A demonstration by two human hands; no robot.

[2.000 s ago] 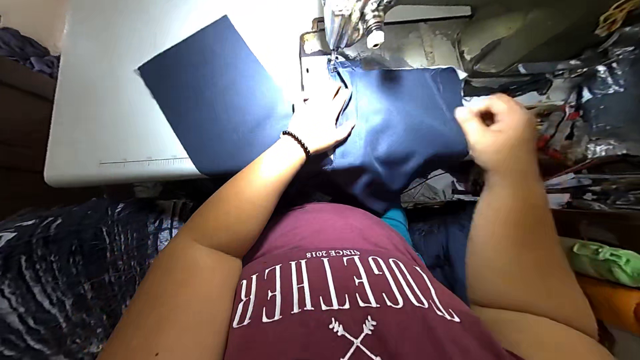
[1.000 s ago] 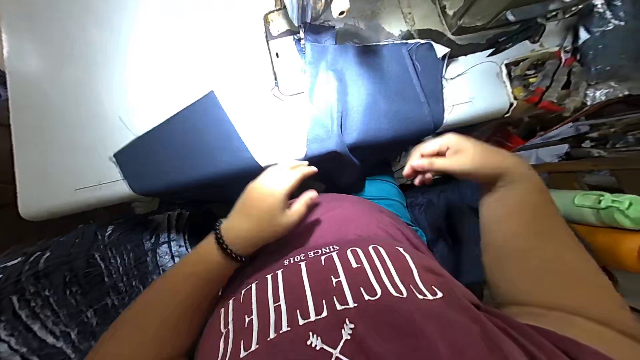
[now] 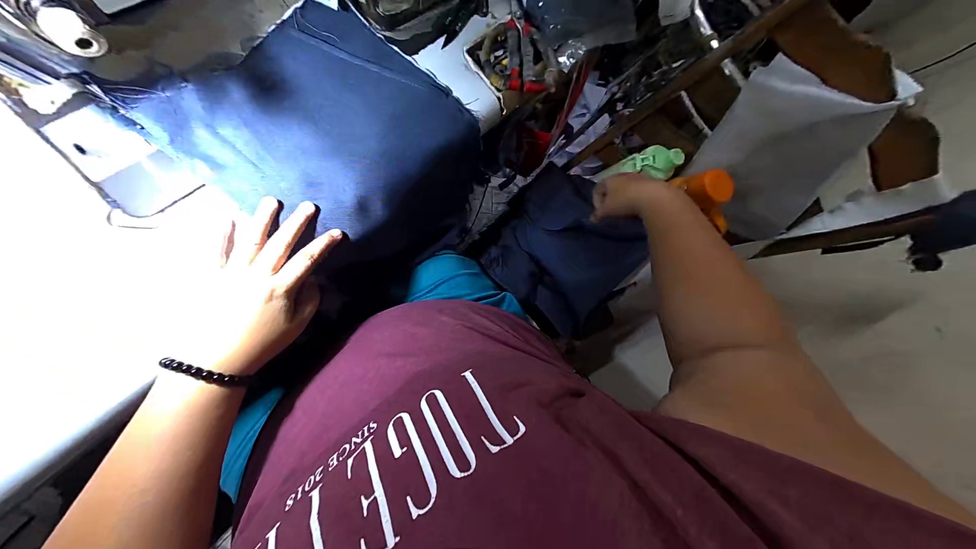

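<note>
Dark blue fabric (image 3: 343, 130) lies over the white sewing table (image 3: 91, 305), its far edges frayed. At the upper left, part of the sewing machine (image 3: 65, 30) shows beside the metal needle plate (image 3: 114, 152). My left hand (image 3: 274, 274), with a dark beaded bracelet at the wrist, rests with spread fingertips on the fabric's near left edge. Away to the right, my right hand (image 3: 625, 197) is over a pile of dark blue cloth (image 3: 564, 236) beside the table; its fingers are curled, and whether they pinch any cloth cannot be told.
Red-handled tools (image 3: 522, 57) lie in a tray at the table's right end. Beyond my right hand are a green bundle (image 3: 648, 162) and an orange roll (image 3: 705, 187). A wooden rack edge (image 3: 686, 72) and a whitish sheet (image 3: 793, 130) stand at the upper right.
My right hand has moved from near the fabric on the table out to the cloth pile at the right. My left hand is now on the fabric's edge. The view has swung right.
</note>
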